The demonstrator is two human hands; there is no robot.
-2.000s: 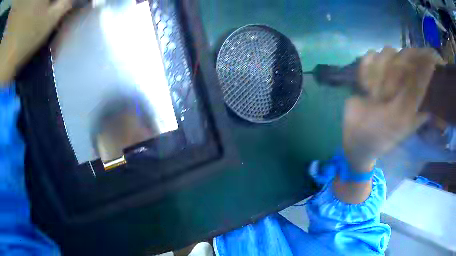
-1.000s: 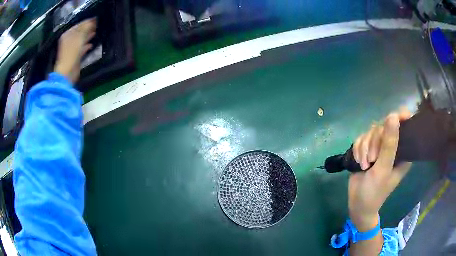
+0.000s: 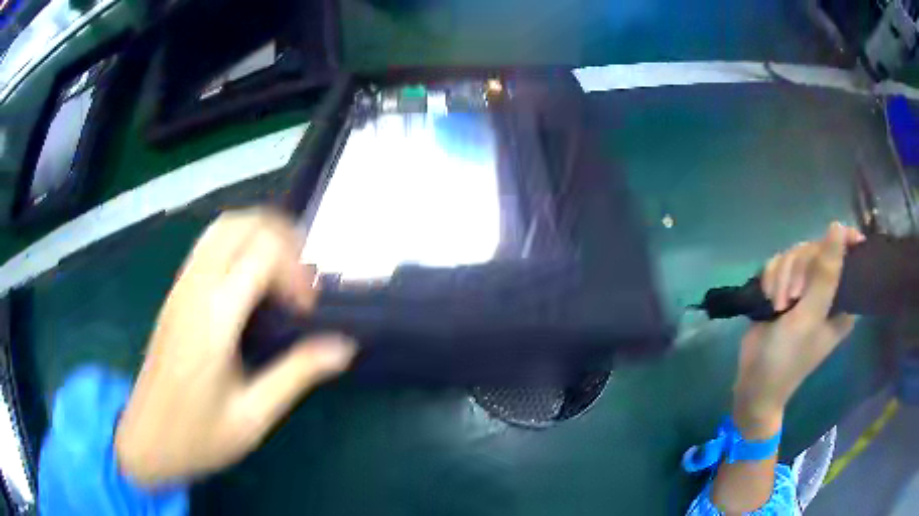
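Note:
My left hand point(image 3: 217, 348) grips the near left corner of a black-framed device unit point(image 3: 484, 312), thumb on the near side. The unit is blurred and tilted, and covers part of the round tray. A bright silver sheet point(image 3: 408, 197) lies inside its frame, with small green and gold parts along the far edge. The round perforated screw tray point(image 3: 544, 403) shows only its near part below the unit, with dark screws at its right. My right hand point(image 3: 796, 323) holds a dark powered screwdriver point(image 3: 741, 300), its thin bit pointing left, close to the unit's right corner.
Two other black-framed units, one at the far left point(image 3: 66, 141) and one at the upper left point(image 3: 237, 76), lie beyond the white strip point(image 3: 171, 197). A small pale speck point(image 3: 667, 221) lies on the green bench. A blue object point(image 3: 904, 126) is at the right edge.
My left hand has come back from the upper left, now with a unit in its grip over the bench and tray. My right hand still holds the screwdriver, slightly further right in view.

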